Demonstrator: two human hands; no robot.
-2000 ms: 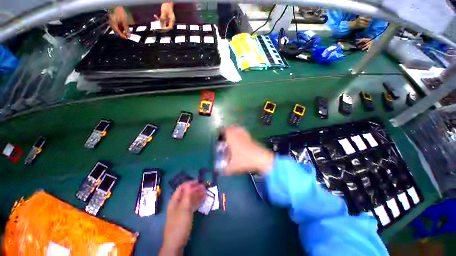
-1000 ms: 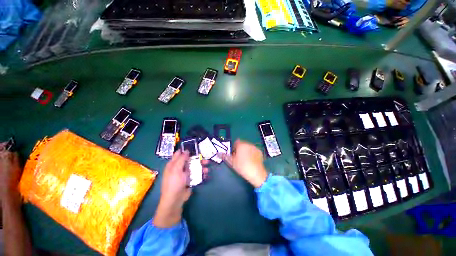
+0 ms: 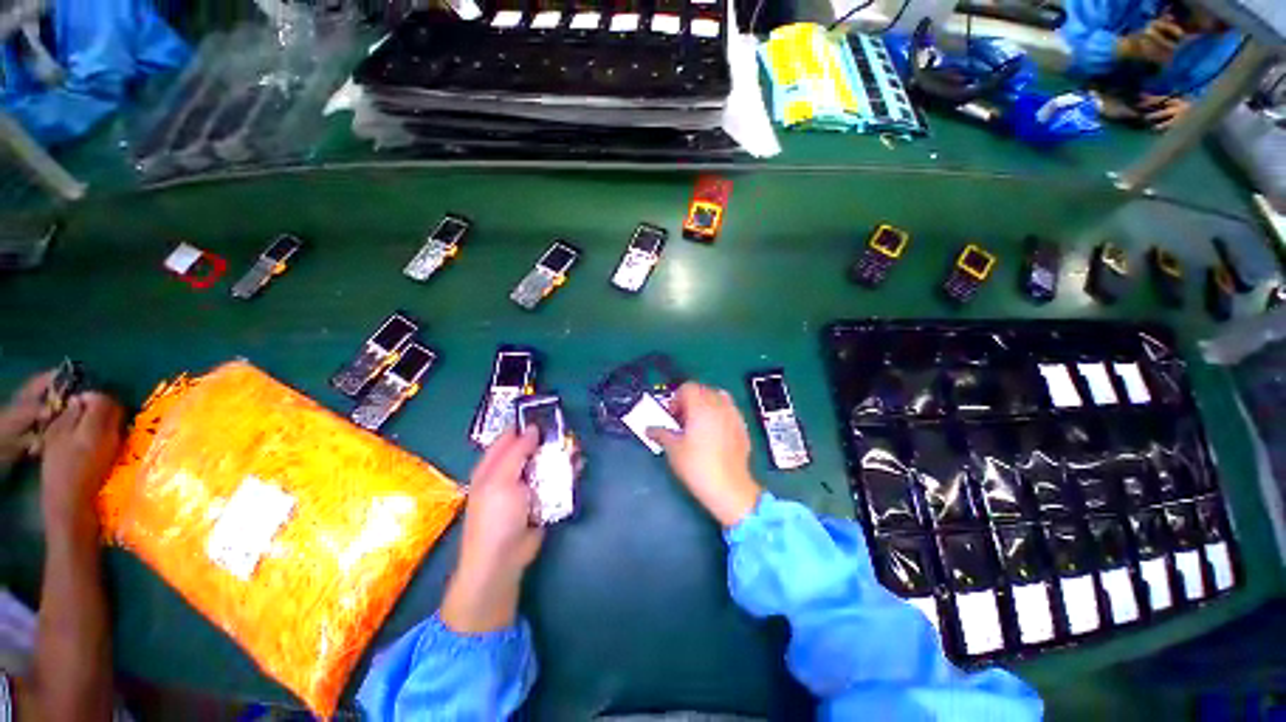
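Note:
My left hand [image 3: 497,515] holds a part-assembled phone body [image 3: 550,459], dark screen up and pale keypad toward me. My right hand [image 3: 708,440] pinches a small white rectangle [image 3: 650,422] at a loose pile of flat black parts [image 3: 618,388]. A phone body [image 3: 505,388] lies just behind my left hand. Another phone [image 3: 779,419] lies right of my right hand. Two more phones [image 3: 394,387] lie close together behind the orange bag. What lies under my right fingers is hidden.
Orange-filled bag [image 3: 353,501] at left, black blister tray [image 3: 1044,466] at right. Phones and yellow-framed housings [image 3: 880,255] line the belt, with a red one [image 3: 708,207]. Stacked trays [image 3: 564,64] stand at the far side. Another person's hands [image 3: 78,430] are at far left.
Since the last frame my right hand has taken hold of a white rectangle. Earlier my right hand was over the belt; the phone now at its right was set down. The view has shifted.

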